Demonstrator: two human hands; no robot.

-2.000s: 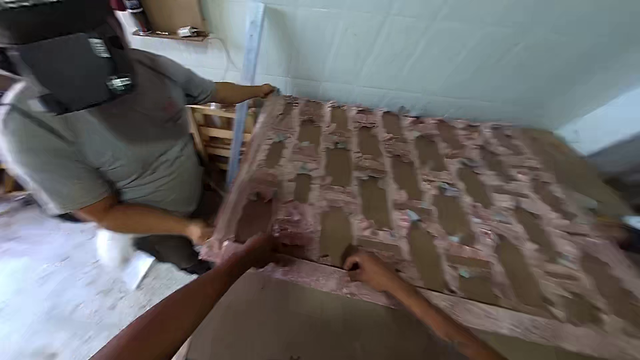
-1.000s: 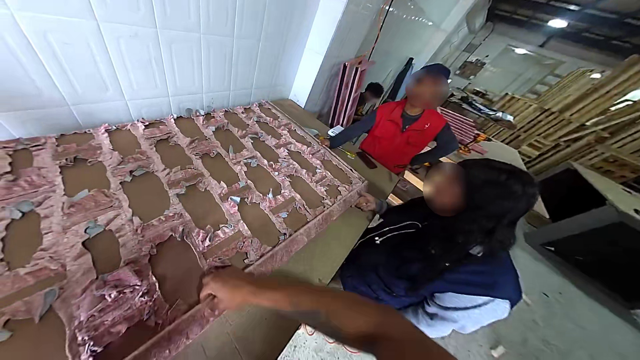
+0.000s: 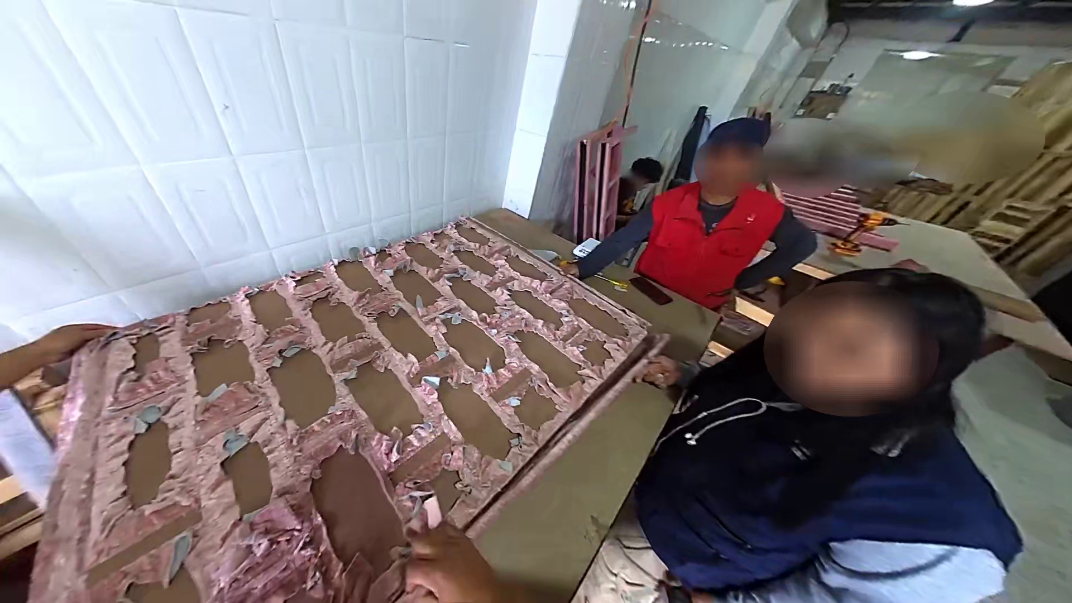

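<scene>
A large flat panel (image 3: pixel 331 394) lies on the brown work table, its lattice covered in crumpled pink fabric around rows of long openings. Small grey-blue scraps (image 3: pixel 234 442) stick to the fabric in places. At the bottom centre, my right hand (image 3: pixel 448 563) is at the panel's near edge, its bent fingers closed on pink fabric (image 3: pixel 381 582). A small pale strip (image 3: pixel 431 511) stands just above the fingers; whether they touch it is unclear. My left hand is out of view.
A co-worker's hand (image 3: pixel 71 339) rests on the panel's far left corner. A person in a red vest (image 3: pixel 703 243) leans on the table near a dark phone (image 3: pixel 651 290). Another person in dark blue (image 3: pixel 804 494) stands close at right, a hand (image 3: pixel 662 371) by the panel's corner.
The view has turned far right since the oldest frame. My left hand, on the panel's edge then, is out of sight. The person in dark blue has raised their head over the last second.
</scene>
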